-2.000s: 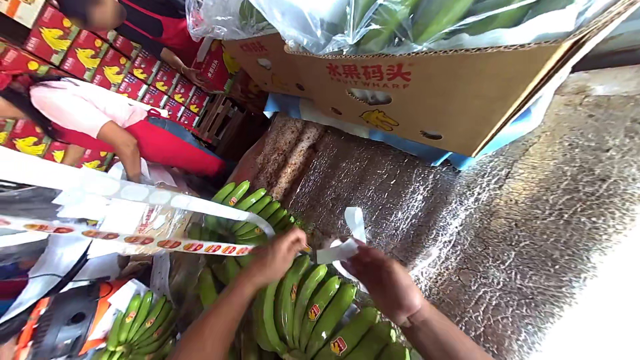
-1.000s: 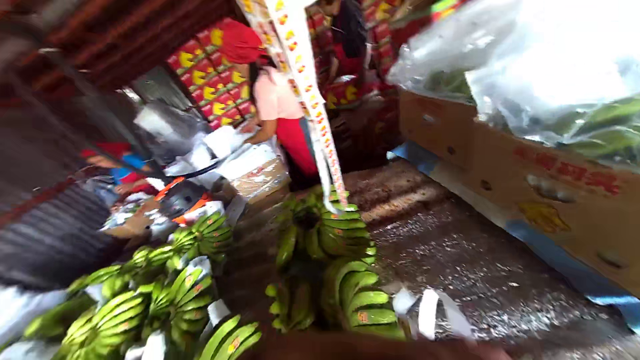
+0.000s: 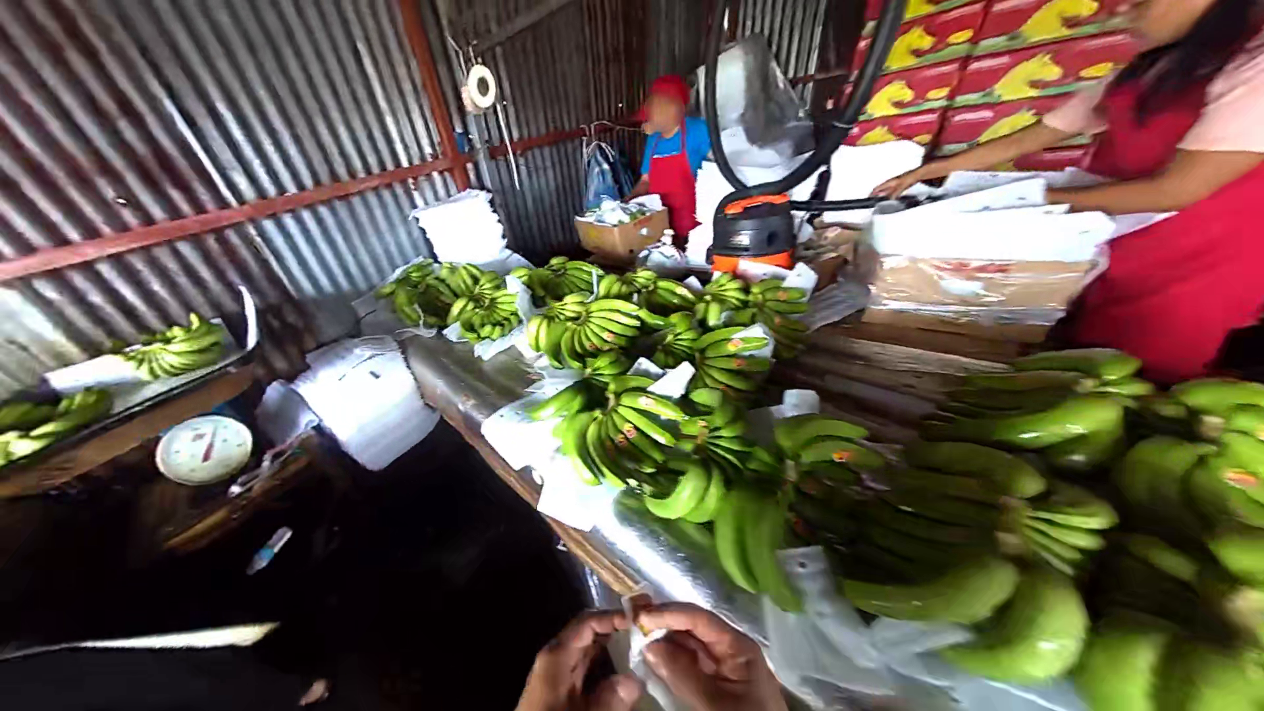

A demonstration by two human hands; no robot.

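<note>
At the bottom centre, my left hand (image 3: 578, 662) and my right hand (image 3: 706, 657) meet in front of the table's edge. Both pinch a small crumpled white strip (image 3: 640, 647), whose lower end hangs between them. Bunches of green bananas (image 3: 612, 425), some bearing small orange stickers, lie on the metal-covered table (image 3: 444, 380) beyond my hands. Larger green bananas (image 3: 973, 592) lie close on the right, with thin white sheets (image 3: 839, 622) under and between them.
A round dial scale (image 3: 204, 449) and a tray of bananas (image 3: 183, 348) stand at the left. An orange-and-black vacuum cleaner (image 3: 752, 232) stands behind the bananas. A person in a red apron (image 3: 1165, 257) handles white sheets over a carton (image 3: 978, 286); another person (image 3: 673, 158) stands farther back.
The view has swung strongly left. Two seconds ago my hands were apart above the bananas with white strip pieces; now they are together at the table's edge.
</note>
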